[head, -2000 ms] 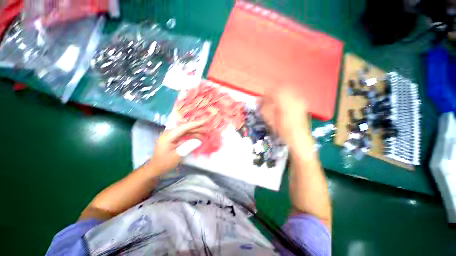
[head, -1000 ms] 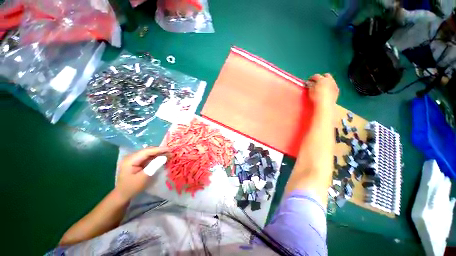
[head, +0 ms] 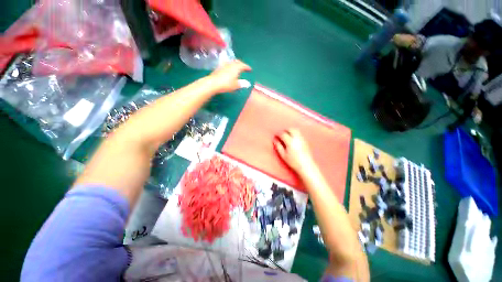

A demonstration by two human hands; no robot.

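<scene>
The large red tray (head: 247, 129) lies beyond the white board, with a row of small pale pieces along its far edge. My left hand (head: 230, 77) is stretched out at the tray's far left corner, with a white patch at a fingertip; whether it holds anything is unclear. My right hand (head: 293, 148) is over the middle of the tray, fingers bent down; its fingertips are partly hidden. A loose pile of red strips (head: 212, 195) and a pile of dark square pads (head: 278, 217) lie on the white board (head: 168, 220).
Small metal parts (head: 201, 129) lie on clear plastic, partly behind my left forearm. Bags with red items (head: 88, 60) are at upper left. Brown cardboard (head: 358, 193) with dark pads and a white ridged tray (head: 419, 209) are right. A blue bin (head: 470, 171) and another person (head: 451, 60) are further right.
My left hand has moved from beside the red strips to the tray's far left corner. My right hand has moved from the tray's far right corner back towards its middle.
</scene>
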